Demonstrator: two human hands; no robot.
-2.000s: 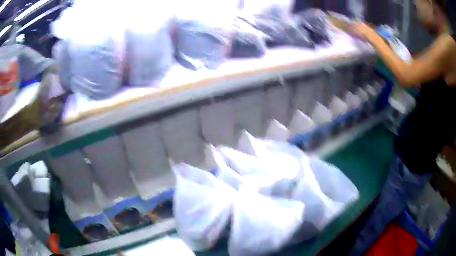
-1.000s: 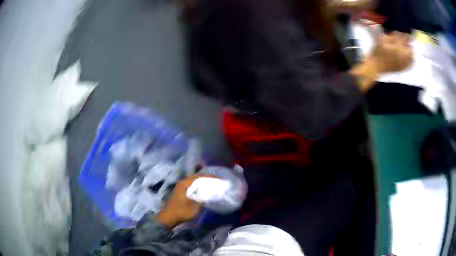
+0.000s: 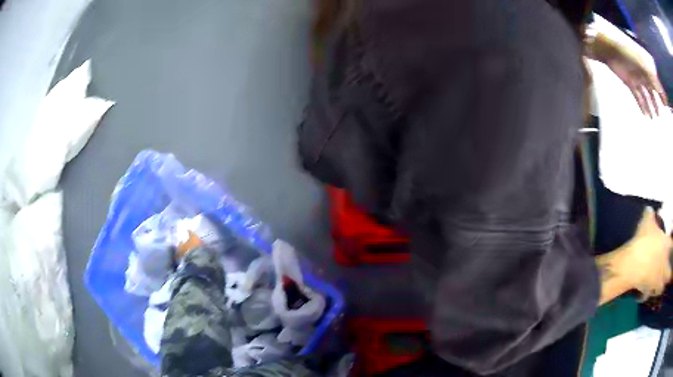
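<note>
A blue plastic bin [image 3: 101, 254] stands on the floor at the lower left. It holds several thin white bags with wrapped items [image 3: 258, 308]; one bag at its right side gapes open around something dark and red [image 3: 297, 294]. My left hand [image 3: 190, 244], in a camouflage sleeve, is down among the white bags in the left part of the bin. Only a small part of the hand shows, and its fingers are hidden, so its grip cannot be told. More camouflage cloth shows at the bottom edge, but my right hand is not in view.
A person in a dark jacket [image 3: 494, 147] sits close on the right, by red plastic stools [image 3: 380, 339]. Their hands are over a green bench [image 3: 616, 324] with white sheets [image 3: 638, 147]. Grey floor [image 3: 199, 96] lies beyond the bin, with white sheeting [image 3: 37, 258] at far left.
The view has turned from the bench down to the bin. A hand held a white-wrapped item at the bin's right side one second ago; now my left hand is among the bags further left.
</note>
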